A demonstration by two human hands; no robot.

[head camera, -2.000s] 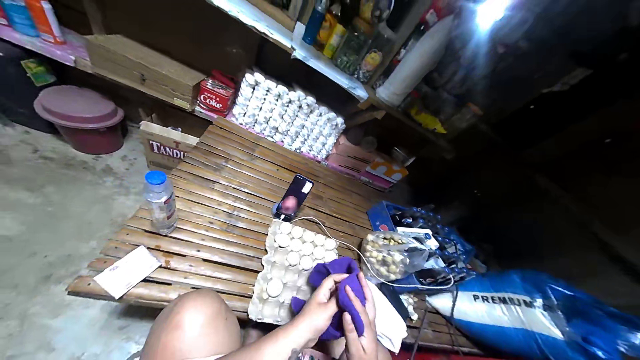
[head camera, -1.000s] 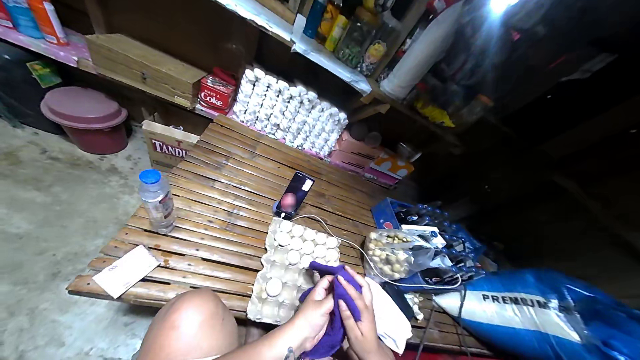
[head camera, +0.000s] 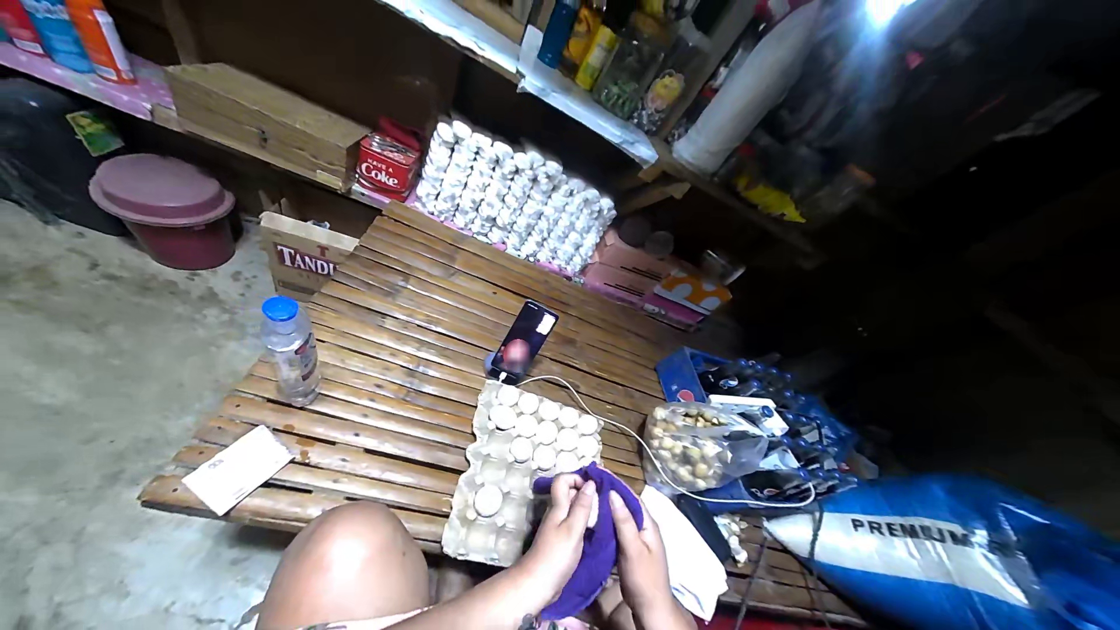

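A purple cloth (head camera: 588,560) is bunched between my left hand (head camera: 564,529) and my right hand (head camera: 639,547), over the lower right edge of a cardboard egg tray (head camera: 481,542). My left fingers and thumb pinch something pale in the cloth, mostly hidden. My right hand grips the cloth's right side. White eggs (head camera: 542,433) fill the tray's far part, and a single egg (head camera: 488,501) sits nearer me among bare cups. A white cloth (head camera: 687,556) lies right of my right hand. Beyond the tray lies a phone (head camera: 528,337) with a white cable (head camera: 612,420) plugged in.
On the slatted bamboo table (head camera: 394,367) are a plastic bottle (head camera: 296,359), a white paper (head camera: 238,470) and a bag of small round pale items (head camera: 696,446). A blue crate (head camera: 687,372) of bottles and a blue sack (head camera: 954,542) are at right. Stacked egg trays (head camera: 516,197) stand at the back.
My hands have shifted slightly on the purple cloth, and its folds have changed. A pale piece now shows between my left fingertips.
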